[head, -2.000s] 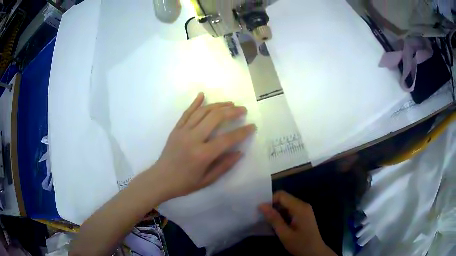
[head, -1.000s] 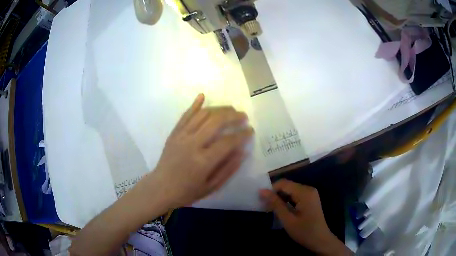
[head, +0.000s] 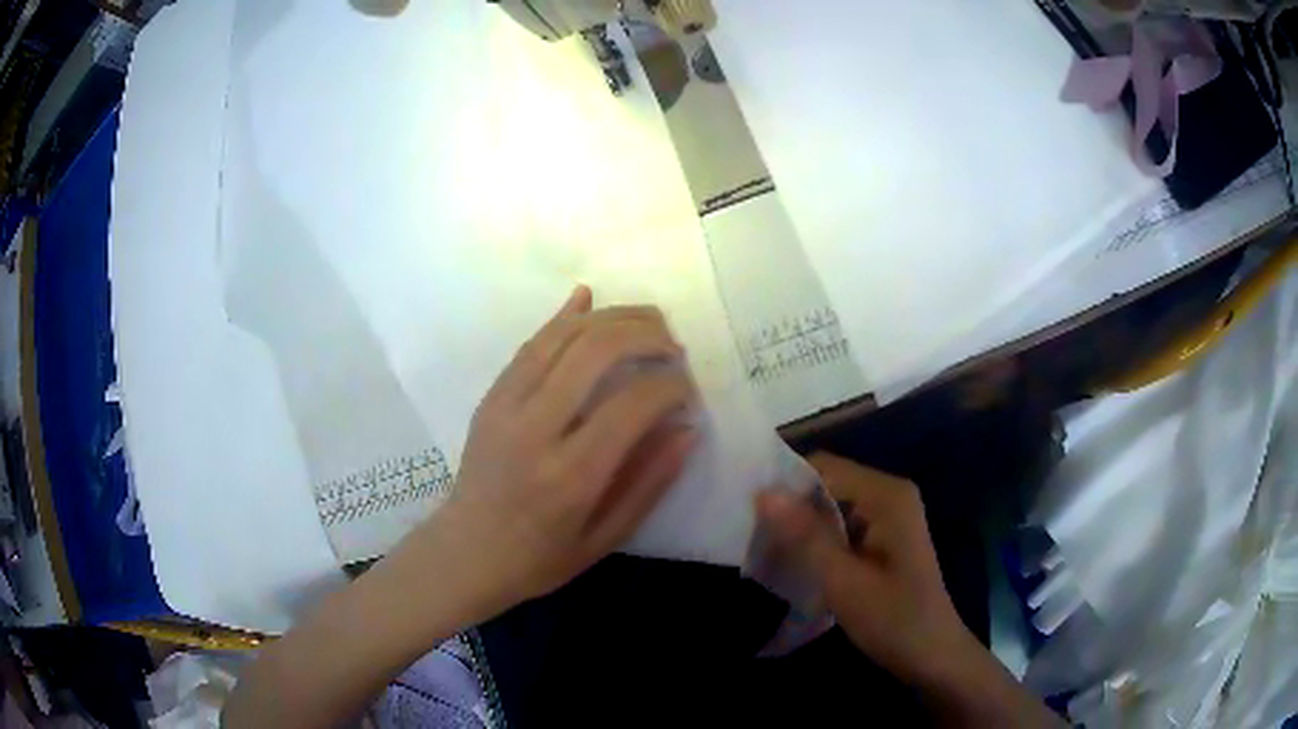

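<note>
A thin white fabric piece [head: 527, 242] lies flat from the presser foot [head: 612, 64] down to the table's front edge, its right edge beside the metal plate [head: 698, 143]. My left hand [head: 584, 427] rests on the fabric with fingers bent; I cannot tell if it grips any cloth. My right hand [head: 854, 548] pinches the fabric's near right corner beyond the table edge, and a small flap hangs below the fingers. The needle tip is not clear in the bright lamp light.
White sheets [head: 911, 185] lie right of the plate and at the left. A pink ribbon [head: 1156, 93] lies at the upper right. White pieces [head: 1182, 527] are heaped at the right beyond a yellow edge [head: 1210, 335]. A blue tray [head: 78, 413] is at the left.
The view has shifted, so the machine head sits higher in the picture. The fabric's near end hangs less far past the table edge, and its corner is now folded at my right hand.
</note>
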